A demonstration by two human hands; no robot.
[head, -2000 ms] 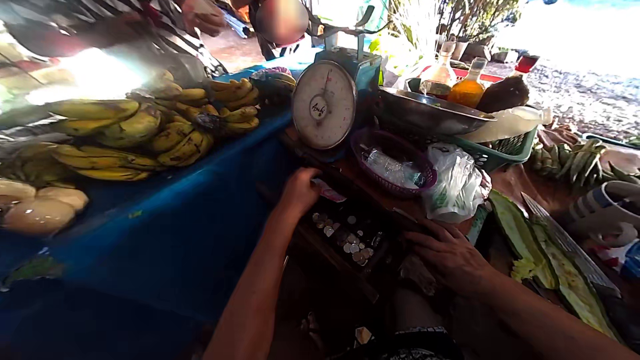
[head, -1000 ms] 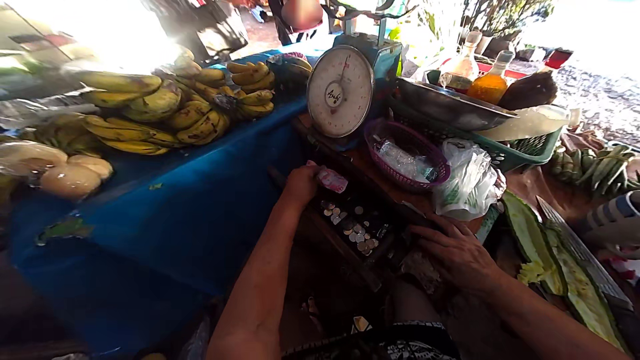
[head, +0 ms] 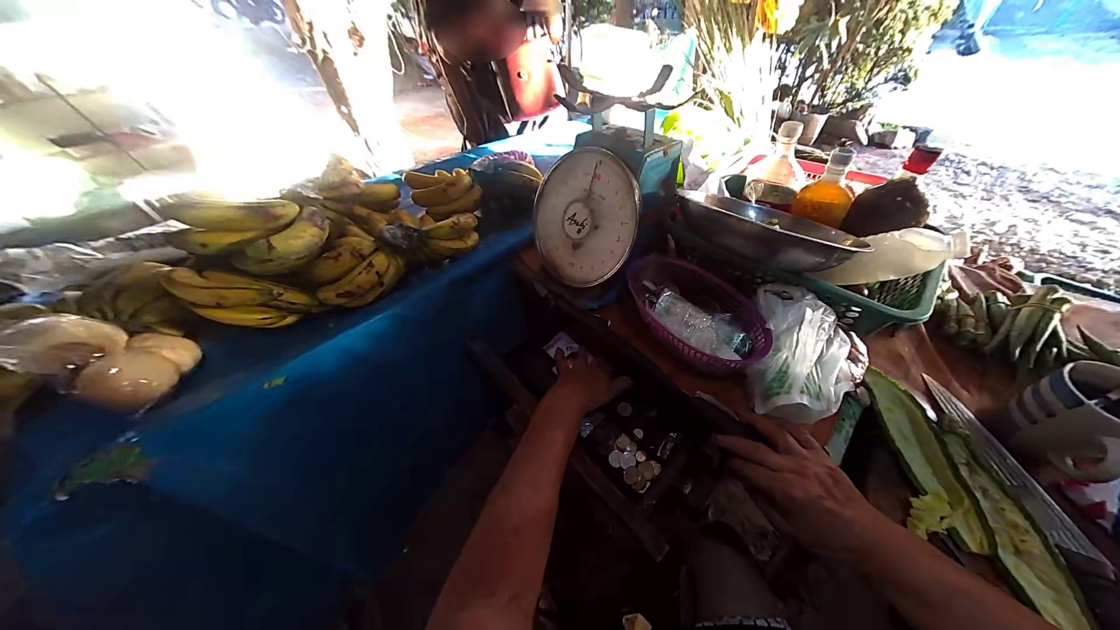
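Note:
A dark wooden drawer (head: pixel 612 512) is pulled out below the scale, with several coins (head: pixel 634 459) lying in it. My left hand (head: pixel 584 381) reaches into the drawer's far part, beside a pale paper piece (head: pixel 561 346) that looks like a banknote. Whether the fingers grip it is unclear. My right hand (head: pixel 783 468) rests with fingers spread on the dark edge right of the drawer, near a knotted white plastic bag (head: pixel 803 354). Behind the drawer stands a dial scale (head: pixel 586 217), and a purple plastic basket (head: pixel 700 324) holding clear plastic bags is to its right.
Bananas (head: pixel 245 297) and wrapped round produce (head: pixel 131 372) lie on the blue table cover (head: pixel 350 385) at left. A metal bowl (head: pixel 770 232) sits over a green crate (head: pixel 901 302), near bottles. Cut green vegetable halves (head: pixel 927 455) and a long blade (head: pixel 1015 472) are at right. A person (head: pixel 490 61) stands behind the scale.
My left hand, which held a pinkish banknote above the drawer, has moved down into its far part. My right hand stays at the drawer's right side.

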